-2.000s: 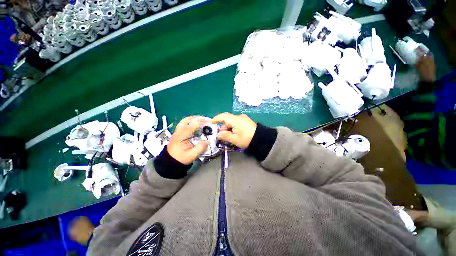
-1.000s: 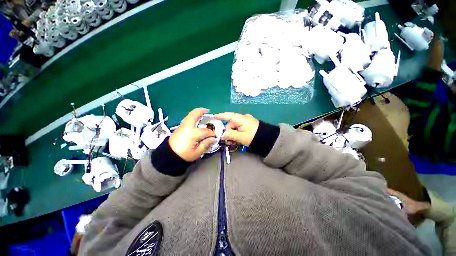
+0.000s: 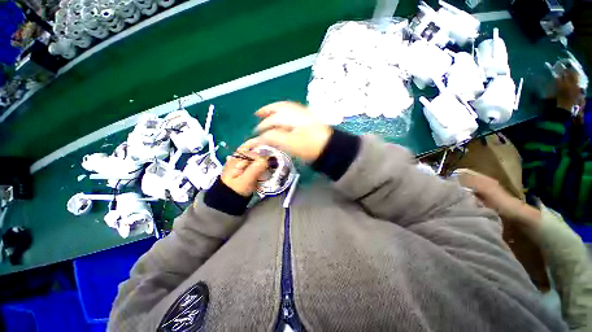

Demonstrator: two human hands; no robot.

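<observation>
My left hand [image 3: 243, 170] holds a white camera housing [image 3: 283, 170] close to my chest, its round opening facing up with dark parts inside. A white antenna [image 3: 291, 191] points down from it against my jacket. A thin dark strand shows by my left fingers. My right hand [image 3: 295, 131] is blurred, raised above the housing with its fingers stretched to the left. Whether it holds something small cannot be seen.
A clear bag [image 3: 373, 125] with heaped small white parts lies ahead right, beside piled housings [image 3: 452, 117]. More housings [image 3: 132, 214] lie at left. Another person's hand [image 3: 496, 194] reaches over the cardboard box [image 3: 496, 162] at right; another hand [image 3: 569, 91] is at far right.
My right hand has moved up and off the housing's opening. The housing is more exposed in my left hand. Another person's arm has come in over the box at right.
</observation>
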